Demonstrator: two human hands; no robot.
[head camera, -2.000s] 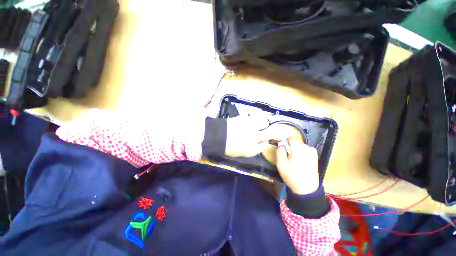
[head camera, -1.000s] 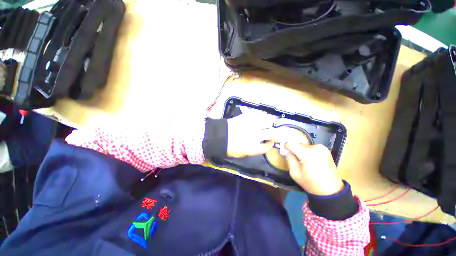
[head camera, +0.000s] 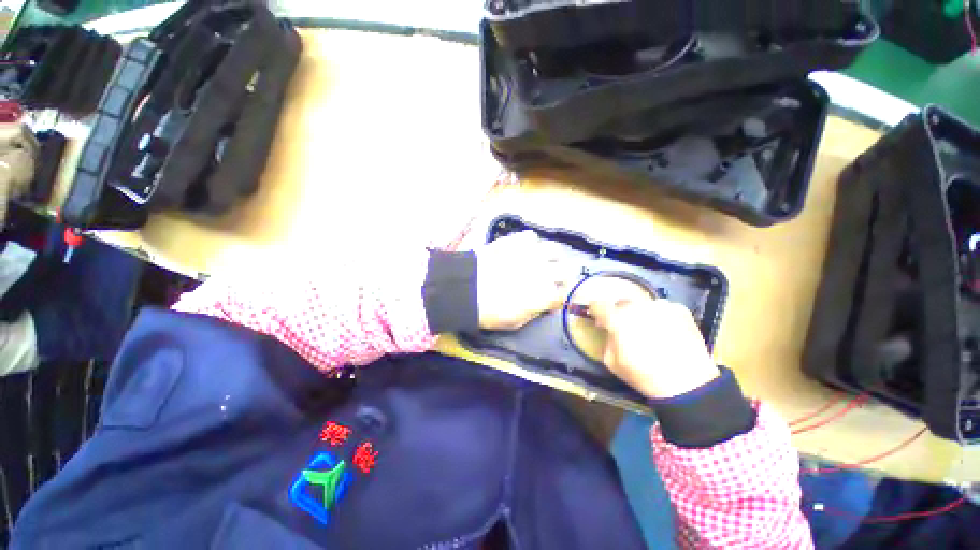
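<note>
A black housing (head camera: 696, 288) with a large round hole lies flat on the bench in front of me. My left hand (head camera: 523, 281) is over its left half, fingers pointing at the hole; overexposure hides whether it holds anything. My right hand (head camera: 653, 342) reaches over the hole from the lower right, fingers bent together at a short dark bar (head camera: 580, 310) at the hole's left side. Its fingers hide what they touch or hold. A thin red wire lead (head camera: 464, 230) lies on the bench left of the housing.
Stacked housings (head camera: 656, 134) stand behind the work. More housings stand on edge at the left (head camera: 220, 124) and right (head camera: 876, 269). Red wires (head camera: 833, 414) hang near the right front edge. A red tool (head camera: 71, 239) is at the left bench edge. A green belt (head camera: 908, 91) runs behind.
My left hand has drawn back a little from my right fingertips, leaving a wider gap. The pale item at my right fingertips no longer shows. The whole view has shifted slightly.
</note>
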